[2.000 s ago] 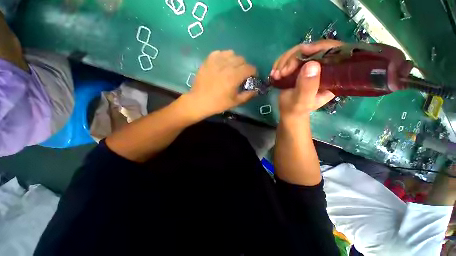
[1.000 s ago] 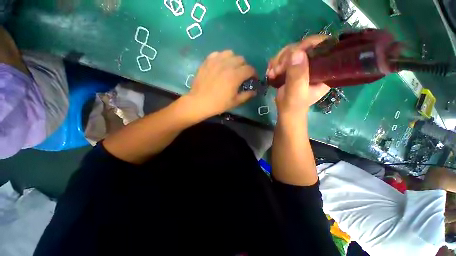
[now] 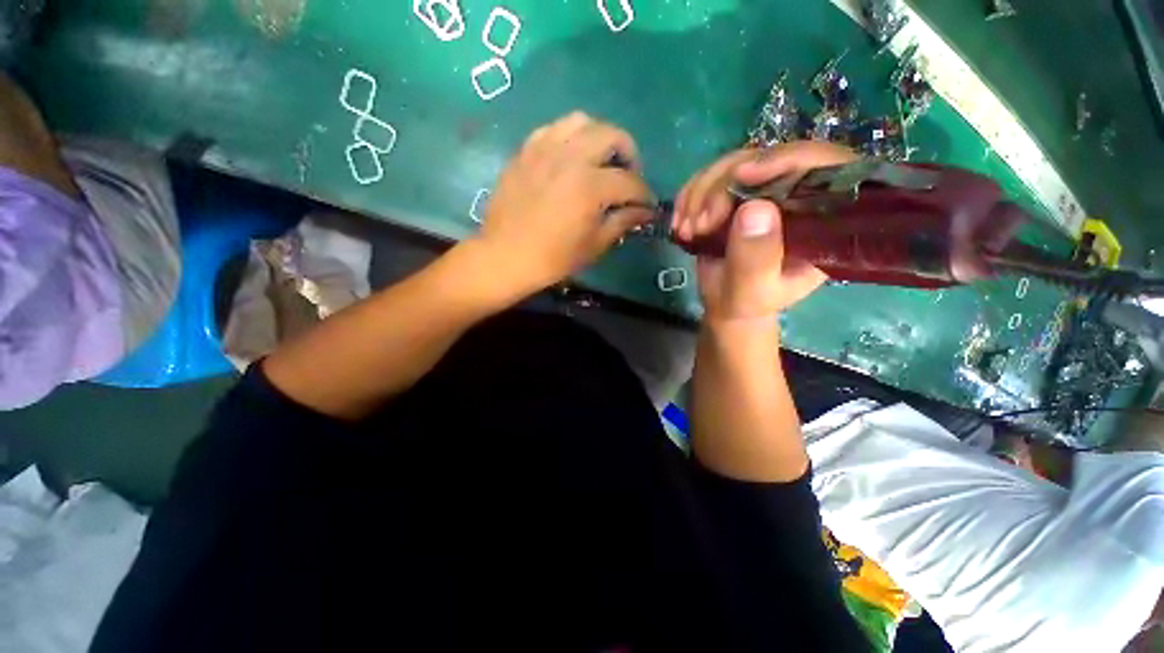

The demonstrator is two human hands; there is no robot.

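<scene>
My right hand [image 3: 753, 236] is closed around the dark red electric screwdriver [image 3: 894, 230]. The tool lies nearly level, its tip pointing left and its cord running off to the right. My left hand [image 3: 555, 204] holds a small dark electronic assembly [image 3: 626, 220] in its fingertips, mostly hidden by the fingers. The tool's tip is at the assembly; whether they touch is too small to tell. Both hands are over the near edge of the green bench [image 3: 421, 128].
Thin white frames [image 3: 490, 79] lie scattered on the bench. A heap of dark assemblies [image 3: 830, 109] lies beyond the screwdriver, near a pale rail [image 3: 996, 109]. A yellow item [image 3: 1098, 242] is at the right. People sit on both sides, one in a white shirt [image 3: 970, 523]. A blue stool [image 3: 198, 293] is at left.
The rear of the screwdriver has swung toward me and the tool lies more level. My left hand still holds the assembly, with its fingers slightly shifted. The white-shirted person has shifted.
</scene>
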